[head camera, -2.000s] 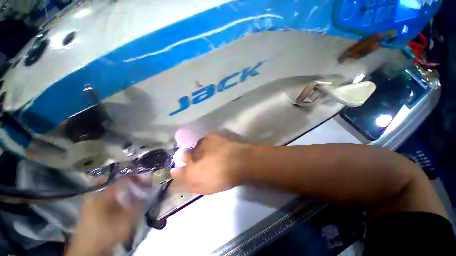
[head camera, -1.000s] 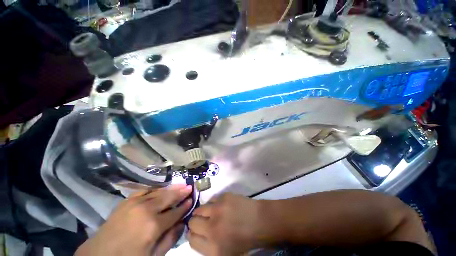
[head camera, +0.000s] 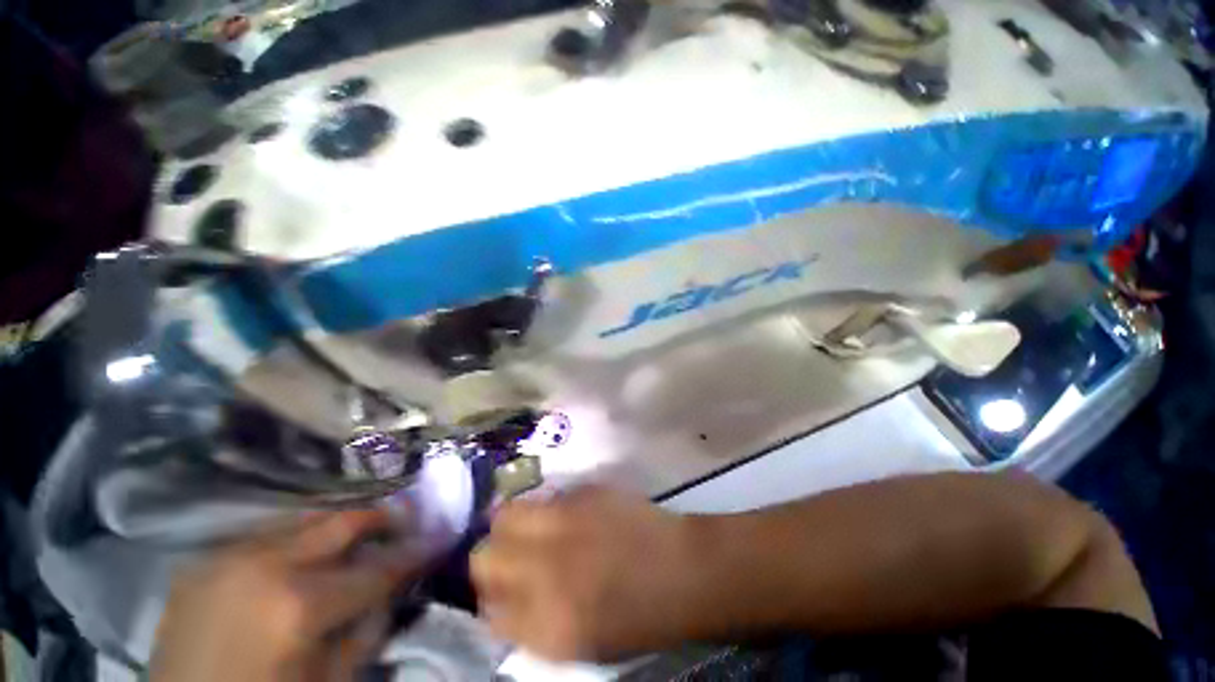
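Note:
The white and blue JACK sewing machine (head camera: 720, 280) spans the view. Light grey cloth (head camera: 107, 533) lies to the left of the needle area and under my left hand. A narrow dark piece (head camera: 456, 566) runs between my hands, just in front of the brightly lit presser foot area. My left hand (head camera: 300, 586) presses and pinches the grey cloth, partly blurred. My right hand (head camera: 573, 573) has its fingers curled at the dark piece, right of the needle. The needle and fingertips are too blurred to tell exactly.
A pale lever (head camera: 970, 344) sticks out low on the machine arm. A black phone (head camera: 1026, 393) lies at the right table end, with red handles (head camera: 1130, 260) behind it. Dark maroon cloth (head camera: 67, 187) is at the upper left.
The head view has shifted and come closer since one second ago. My left hand has moved left, away from my right hand. More grey cloth shows near the needle.

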